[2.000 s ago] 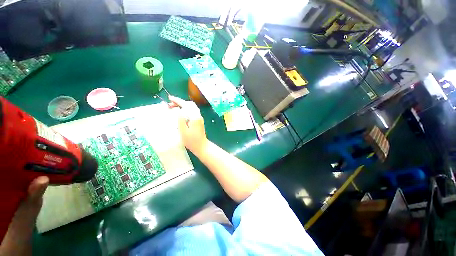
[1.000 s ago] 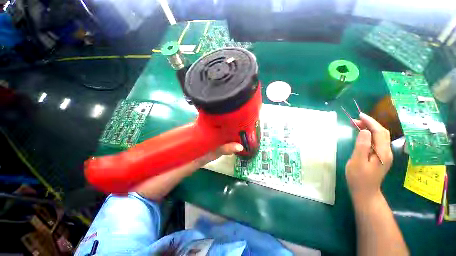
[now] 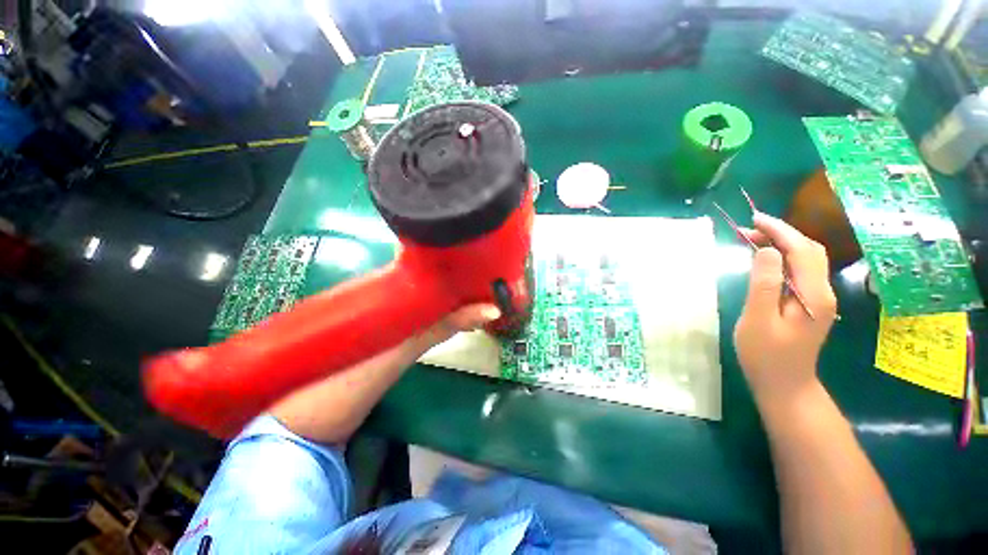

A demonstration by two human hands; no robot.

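A red heat gun [image 3: 358, 304] with a black vented rear cap is held over the left side of a green PCB panel [image 3: 590, 325]. My left hand [image 3: 477, 317] is around the gun, mostly hidden by it; a thumb or finger shows beside the body. The nozzle is hidden or blurred near the panel's left edge. The panel lies on a pale backing board [image 3: 683, 314]. My right hand [image 3: 785, 287] holds thin reddish tweezers [image 3: 767, 249] like a pen, right of the board, legs apart, tips pointing up-left, touching nothing.
A pink-white cup [image 3: 583, 186] with thin sticks and a green spool [image 3: 715, 136] stand behind the board. Another circuit board [image 3: 265, 280] lies left, others right [image 3: 899, 217] and back right [image 3: 840, 60]. A yellow note [image 3: 923, 352], a small green-topped reel [image 3: 349, 121] and a white bottle [image 3: 959, 136] also show.
The view has turned left since two seconds ago, so the whole gun shows. In the last second, the gun and the right hand with tweezers have shifted slightly left in view, along with the scene.
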